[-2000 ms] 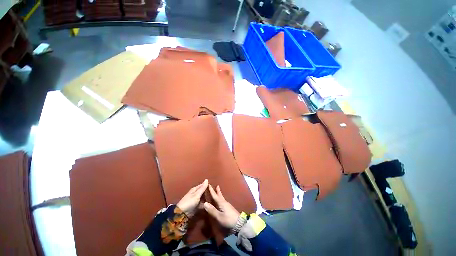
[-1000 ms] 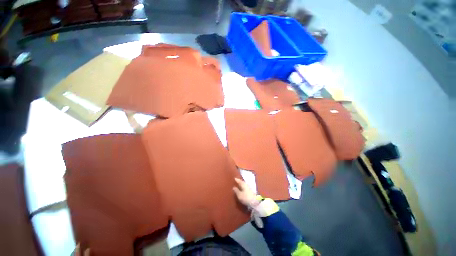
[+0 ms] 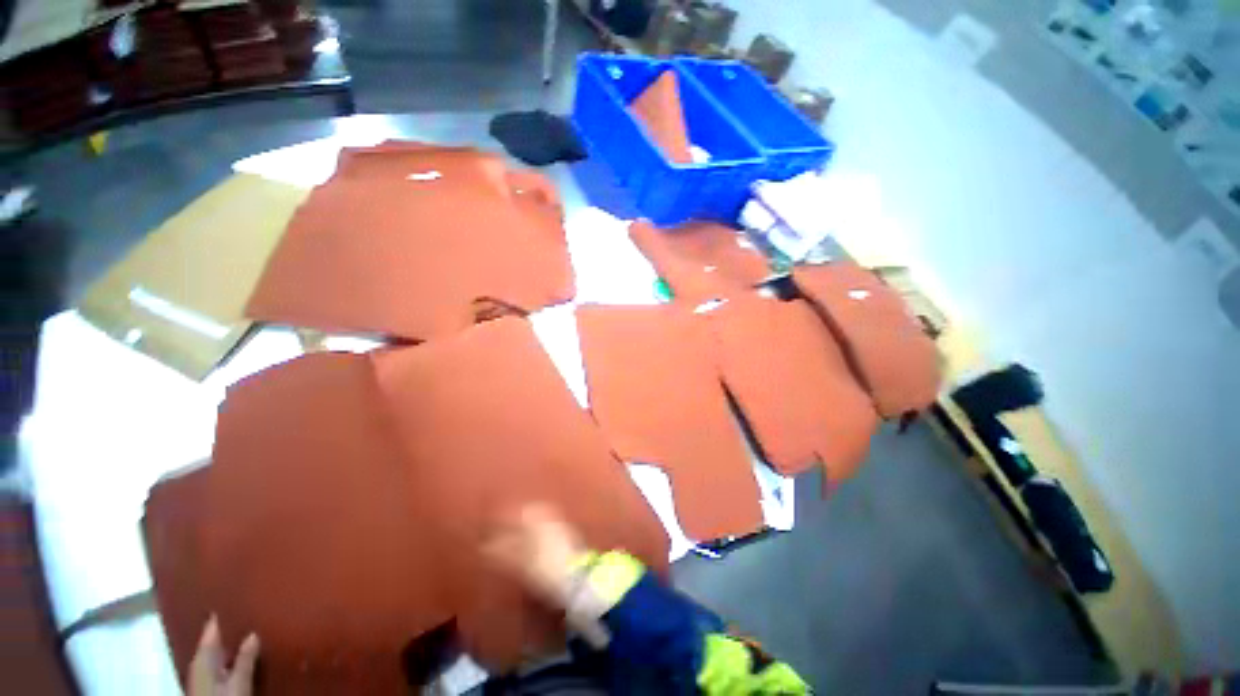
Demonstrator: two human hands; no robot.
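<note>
A rust-brown panel (image 3: pixel 320 476) lies askew over the near-left stack (image 3: pixel 174 544), whose layered edge shows at its left. A second rust-brown panel (image 3: pixel 483 435) lies beside it to the right, their edges meeting. My left hand (image 3: pixel 222 664) is at the bottom left, cut off by the picture's edge; two fingertips show against the panel, and its grip is hidden. My right hand (image 3: pixel 537 551) is blurred, over the lower part of the second panel, with nothing seen in it.
More rust-brown stacks (image 3: pixel 673 408) run to the right along the near edge. A wide pile (image 3: pixel 415 245) and a tan sheet (image 3: pixel 191 279) lie farther back. Blue bins (image 3: pixel 700 143) stand at the back, with white papers (image 3: pixel 791 218) beside them. Black items (image 3: pixel 1061 530) lie at right.
My hands were together over the second panel, then parted. My right hand has since moved left over it. A panel at left now sits shifted over its stack, exposing the stack's left edge.
</note>
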